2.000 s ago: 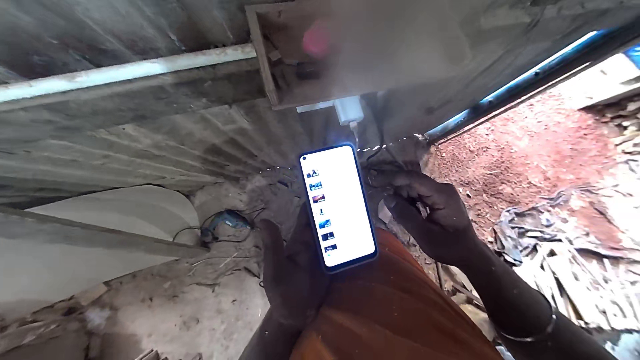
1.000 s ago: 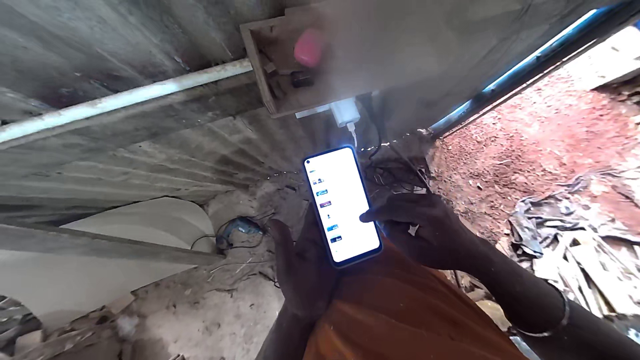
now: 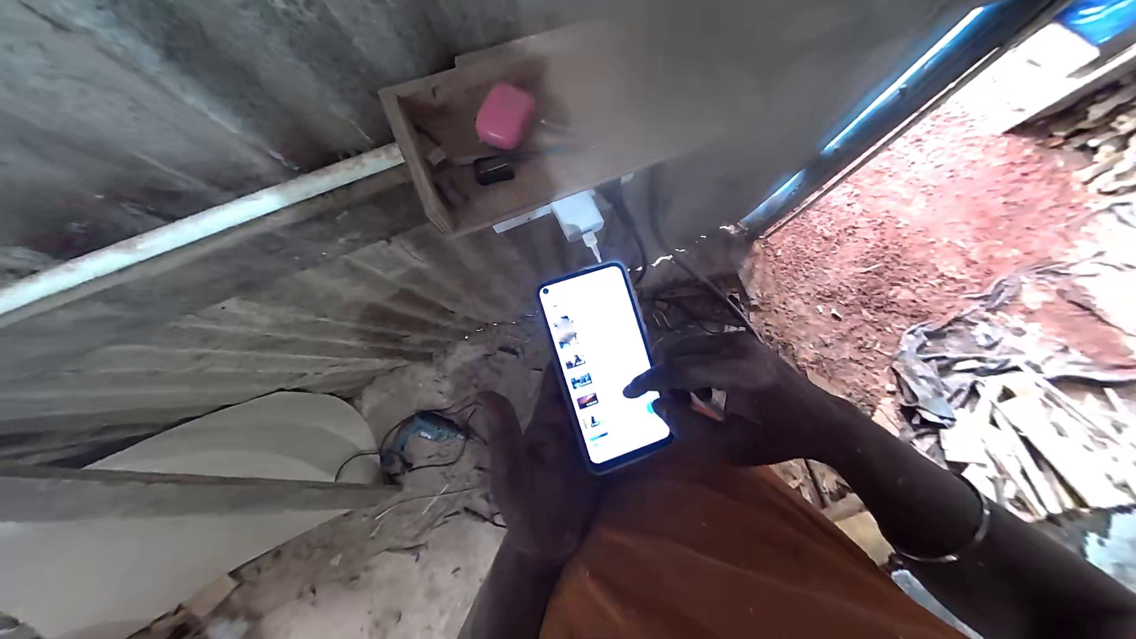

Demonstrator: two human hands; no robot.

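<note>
A smartphone (image 3: 612,355) with a lit white screen and a column of small pictures lies upright in my left hand (image 3: 541,461), whose palm is beneath it and whose thumb stands off to the left. My right hand (image 3: 728,390) holds nothing; its index fingertip is over the right side of the screen, and the other fingers are loosely bent. Just beyond the phone's top edge, a white charger (image 3: 578,215) with a white cable is plugged in below a wooden box. Whether that cable reaches the phone is hidden.
The open wooden box (image 3: 417,169) on the wall holds a pink case (image 3: 505,116) and a small black object (image 3: 493,169). A teal corded power tool (image 3: 426,435) lies on the dusty ground at left, near a pale curved panel (image 3: 257,439). Wood scraps (image 3: 1021,435) lie outside at right.
My right hand, beside the phone two seconds ago, has moved left so that its index finger is over the screen. The list of pictures on the screen has shifted. My left hand keeps the phone.
</note>
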